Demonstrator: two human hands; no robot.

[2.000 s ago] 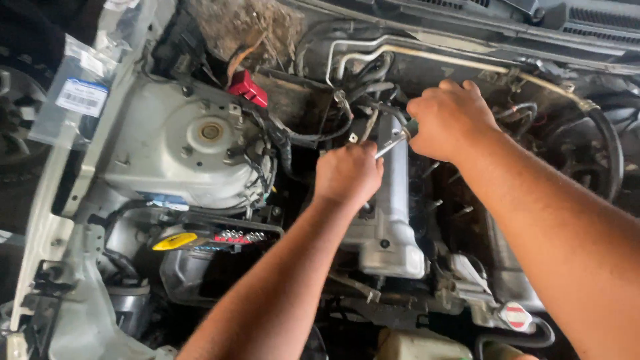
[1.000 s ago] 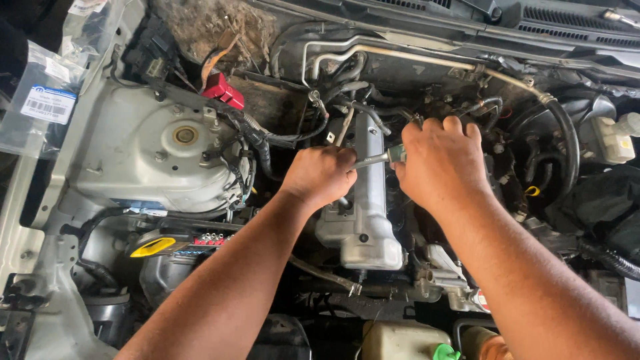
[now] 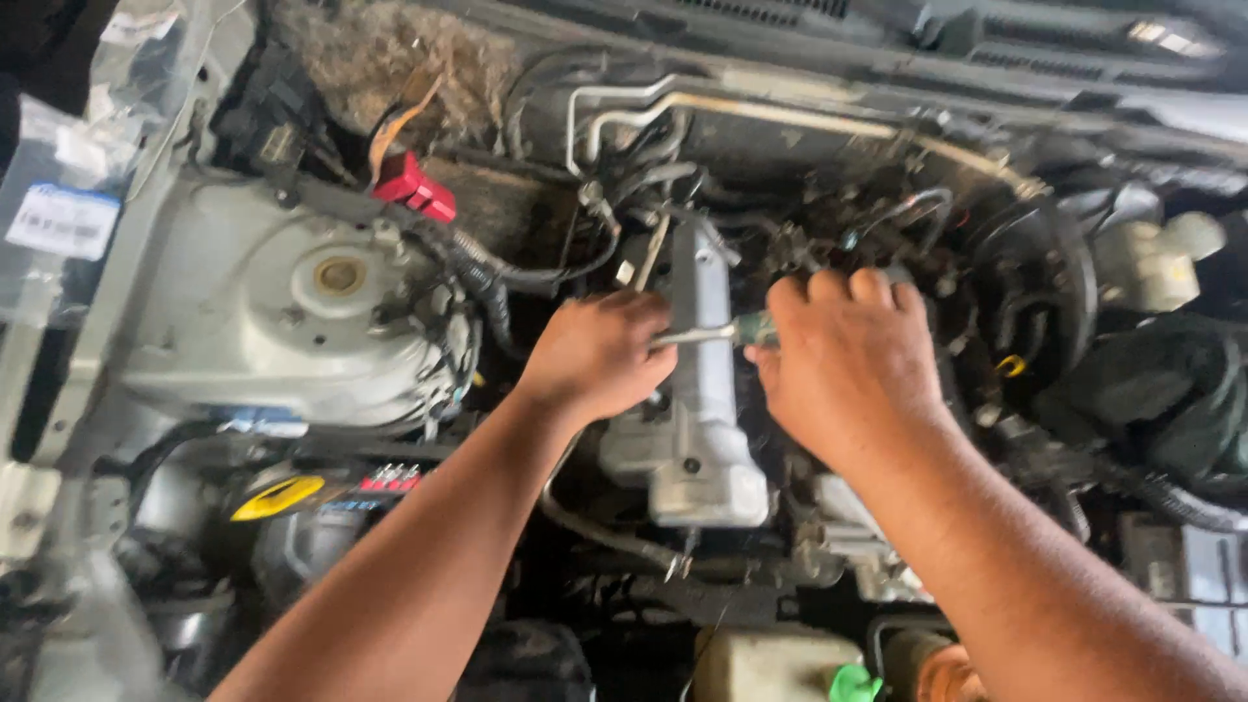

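Observation:
Over the silver engine valve cover (image 3: 714, 390), my right hand (image 3: 848, 351) grips the green handle of a ratchet-like hand tool (image 3: 704, 334). The tool's metal shaft lies across the cover and runs left to my left hand (image 3: 604, 356). My left hand is curled around the shaft's far end, at the cover's left edge. Its fingers hide the tool's tip and whatever it touches. The lower part of the cover shows between my forearms.
Left stands the strut tower (image 3: 283, 292), with a red connector (image 3: 416, 187) above it and a yellow-handled item (image 3: 278, 498) below. Metal pipes (image 3: 780, 105) cross behind the engine. A labelled plastic bag (image 3: 63, 219) hangs far left. A dark cloth-like bundle (image 3: 1160, 390) lies right, and a cream reservoir (image 3: 770, 663) is in front.
My right hand has come down from a higher position, and the tool lies closer to level than two seconds ago. Both hands stay on it. The view has shifted somewhat.

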